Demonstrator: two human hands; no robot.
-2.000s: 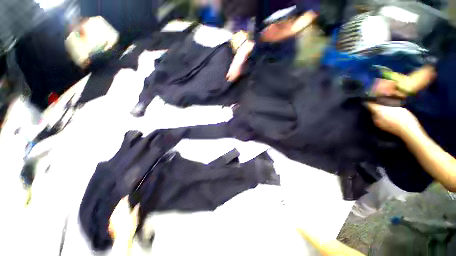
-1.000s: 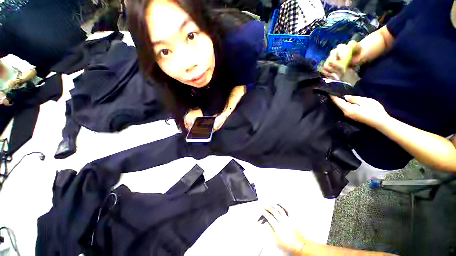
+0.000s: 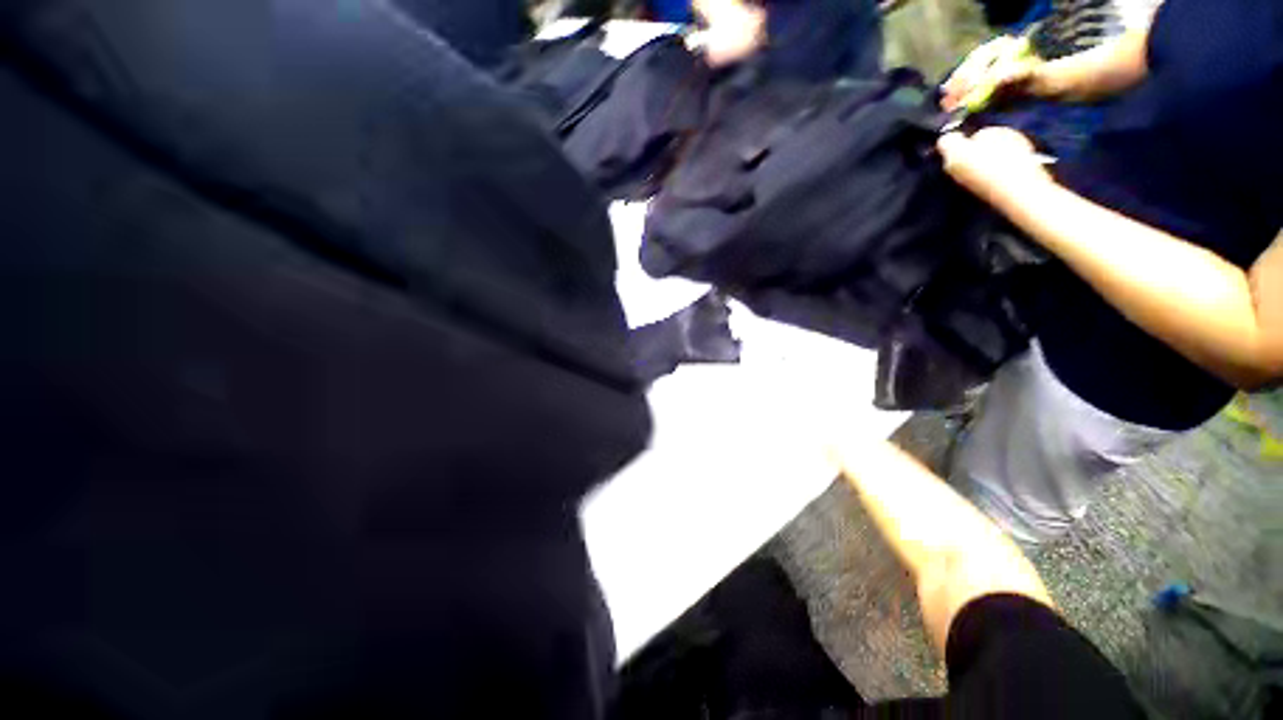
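Observation:
A large dark garment [image 3: 310, 394] fills the left half of the view, very close to the camera, and covers much of the white table [image 3: 732, 464]. My left hand is not in view. My right forearm [image 3: 936, 528], with a dark sleeve at the elbow, reaches in from the lower right over the table edge. My right hand [image 3: 841, 447] is washed out against the white surface, so its fingers cannot be made out. The end of a dark garment piece [image 3: 697, 335] shows on the table beside the large garment.
A coworker in a navy top [image 3: 1196, 155] stands at the upper right with yellow-green snips [image 3: 1002, 78] in one hand, the other on a dark garment [image 3: 816, 197] across the table. Another person's hand [image 3: 732, 31] shows at the top. Speckled floor [image 3: 844, 605] lies below.
The large dark garment has come up close to the camera and hides the table's left side. The person with the phone is mostly out of view. My right hand's fingers no longer show clearly.

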